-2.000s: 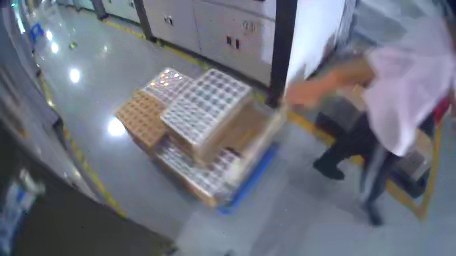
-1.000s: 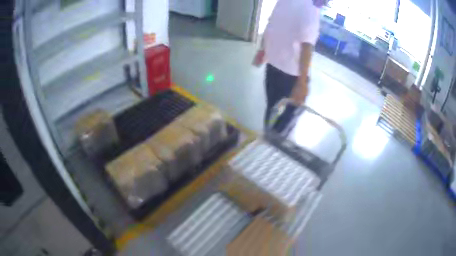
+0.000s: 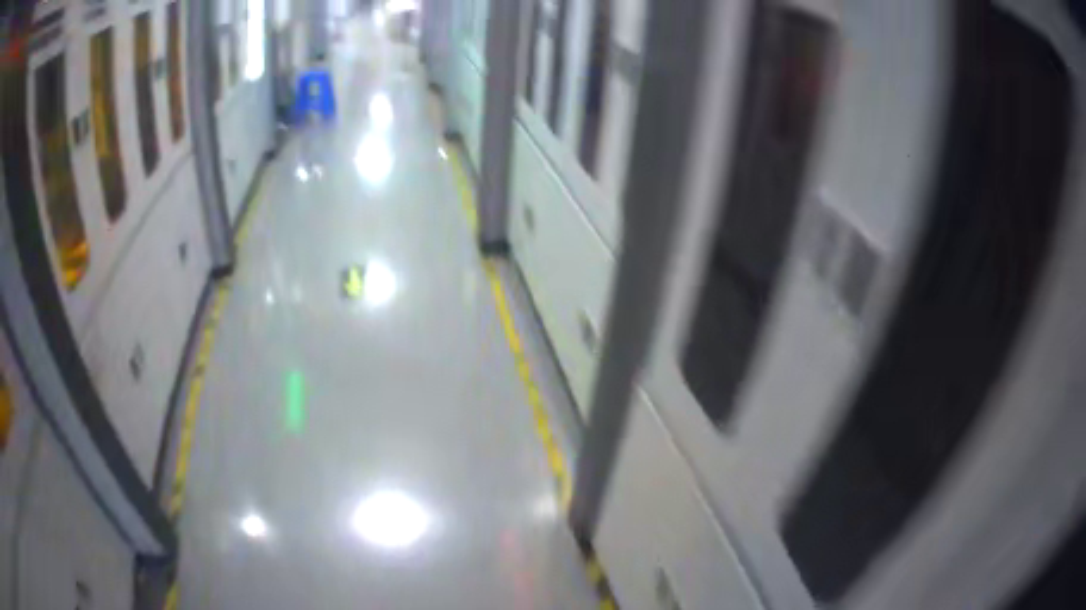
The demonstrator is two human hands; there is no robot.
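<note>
Neither my left hand nor my right hand is in the picture. Nearest in front of me is the shiny grey corridor floor (image 3: 357, 417), with bright light reflections and a small green light spot. A yellow floor mark (image 3: 353, 282) lies near its middle. The picture is blurred.
A blue stool (image 3: 314, 95) stands at the far left side of the corridor. Partition walls with windows run along the left (image 3: 131, 322) and right (image 3: 560, 238). Grey posts (image 3: 643, 238) stand along them. Yellow lines (image 3: 524, 381) edge the floor.
The view has turned from the loaded trolley, the person pulling it and the boxes on dark pallets to a long corridor. None of these is in view now.
</note>
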